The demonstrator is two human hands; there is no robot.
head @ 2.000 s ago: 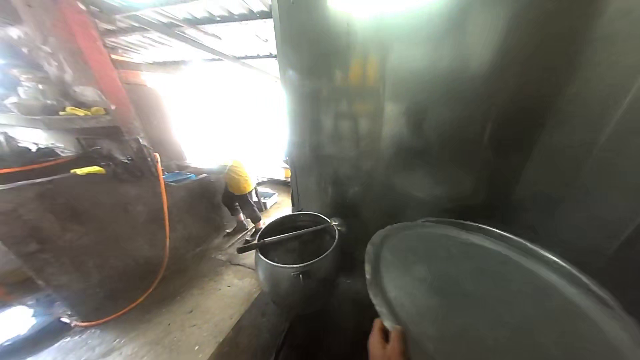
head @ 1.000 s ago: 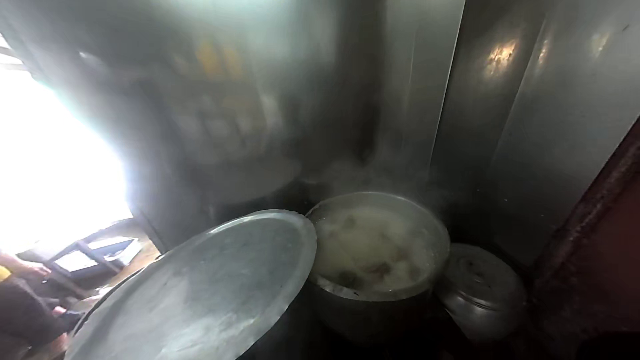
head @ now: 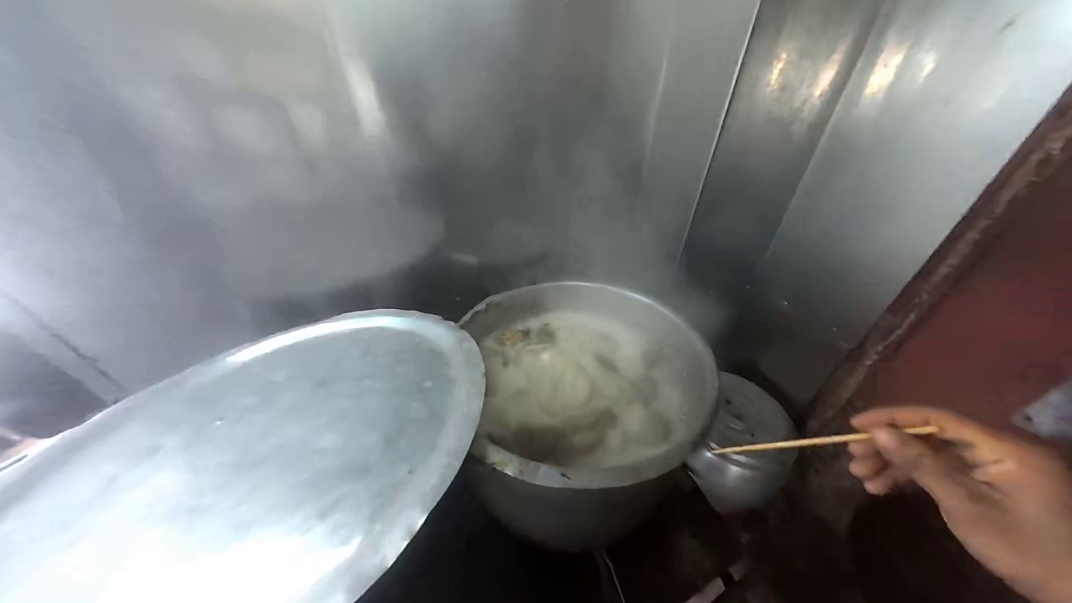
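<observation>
My right hand [head: 963, 477], at the lower right, pinches a thin wooden stick [head: 825, 440] between thumb and fingers; its tip points left, toward the pot. A large metal pot [head: 586, 511] in the middle holds steaming, cloudy liquid [head: 578, 385] with darker pieces in it. A big round metal lid [head: 318, 427] is tilted at the pot's left, its edge overlapping the rim. My left hand is out of sight, so what it touches does not show.
A smaller lidded metal pot [head: 745, 469] stands close to the large pot's right side. Shiny metal sheeting [head: 502, 126] rises behind the pots. At the right is a dark red panel [head: 988, 310] with a worn brown edge. Steam drifts up at the back.
My right hand with the stick has come into view at the right. The view has swung right since the first frame, from the workroom and a person in yellow to the steaming pot.
</observation>
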